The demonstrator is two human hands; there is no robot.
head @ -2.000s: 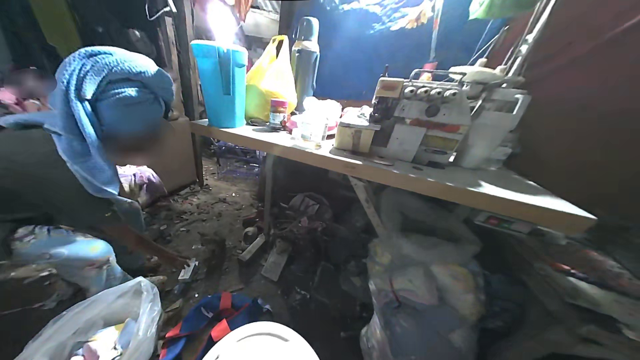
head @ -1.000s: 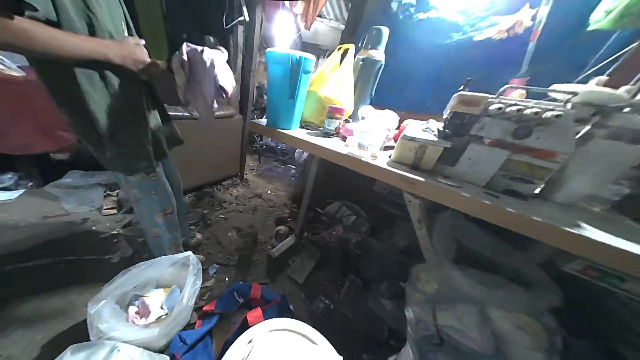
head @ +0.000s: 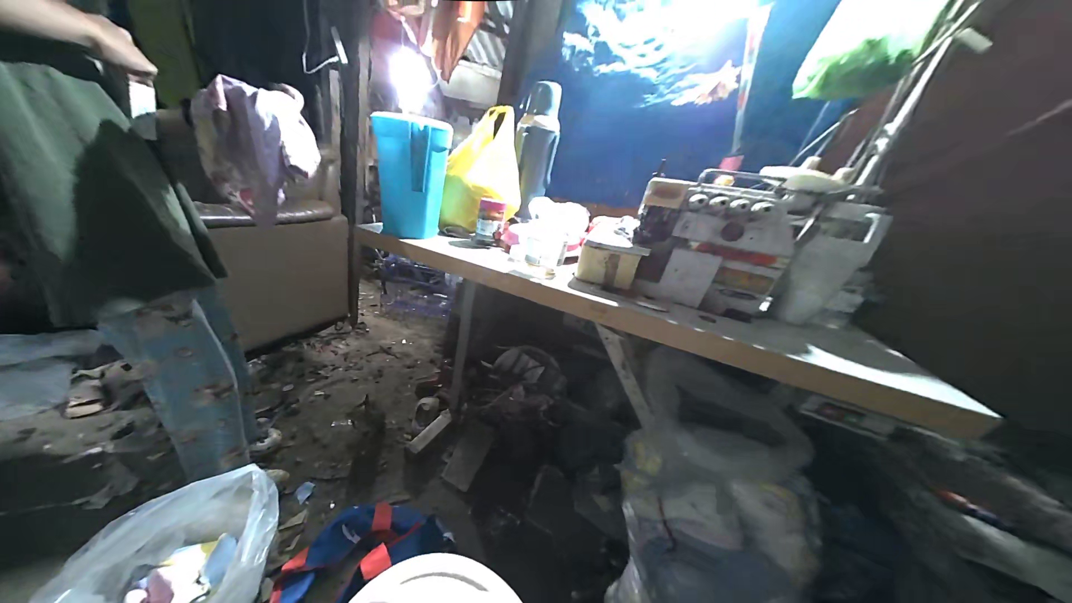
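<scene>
Neither my left hand nor my right hand shows in the head view. A white round lid or rim is at the bottom edge, beside a blue fabric item with red straps. At the lower left an open clear plastic bag holds scraps of cloth. On the wooden table stand an overlock sewing machine, a yellowish box, a jar with a red lid, a yellow plastic bag, a thermos flask and a blue plastic pitcher.
A person in a green top stands at the left, one hand at a small pale object. Behind is a brown armchair with a cloth on it. Stuffed clear bags stand under the table; debris litters the floor.
The other person, bent low toward the floor two seconds ago, now stands upright. The view has shifted between frames.
</scene>
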